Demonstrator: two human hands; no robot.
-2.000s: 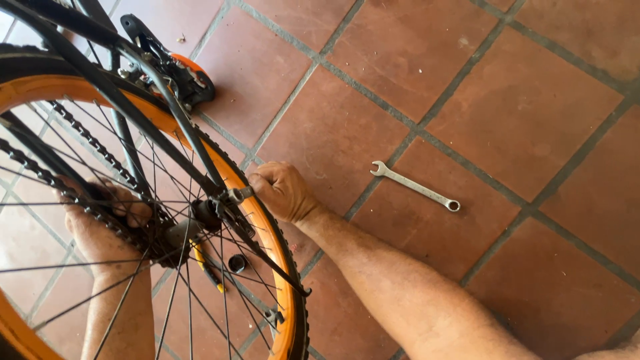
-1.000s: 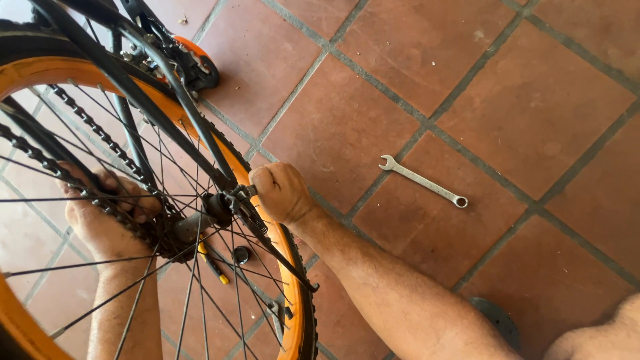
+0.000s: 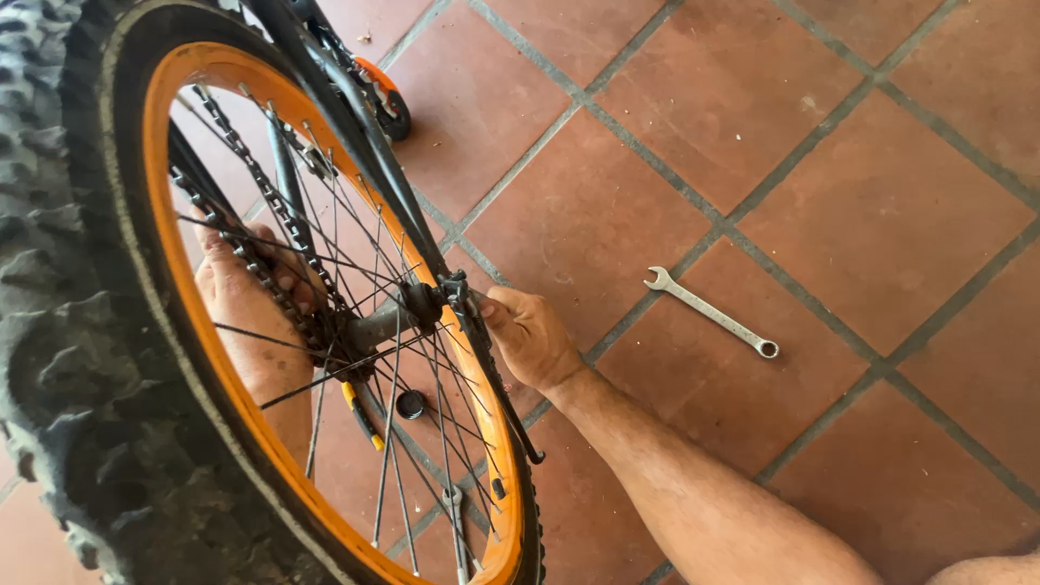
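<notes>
A bicycle wheel with an orange rim [image 3: 504, 455] and a knobby black tire [image 3: 73, 325] fills the left side. My right hand [image 3: 528, 337] has its fingers closed at the axle end, on the right side of the hub [image 3: 378, 327]; what lies inside the fingers is hidden. Behind the spokes, my left hand [image 3: 252, 309] is on the far side, beside the chain [image 3: 258, 175] and sprocket, its fingers curled and partly covered. Dark frame tubes [image 3: 357, 134] run down to the axle.
A combination wrench [image 3: 711, 313] lies on the terracotta tile floor at right. Through the spokes show a second wrench [image 3: 455, 520], a small round black cap [image 3: 410, 404] and a yellow-and-black handled tool [image 3: 361, 416]. An orange and black part [image 3: 386, 93] is near the top.
The wheel, now nearer and showing more of its tire, sits further right in view. Both hands stay close to the hub. The wrench on the floor has not plainly moved.
</notes>
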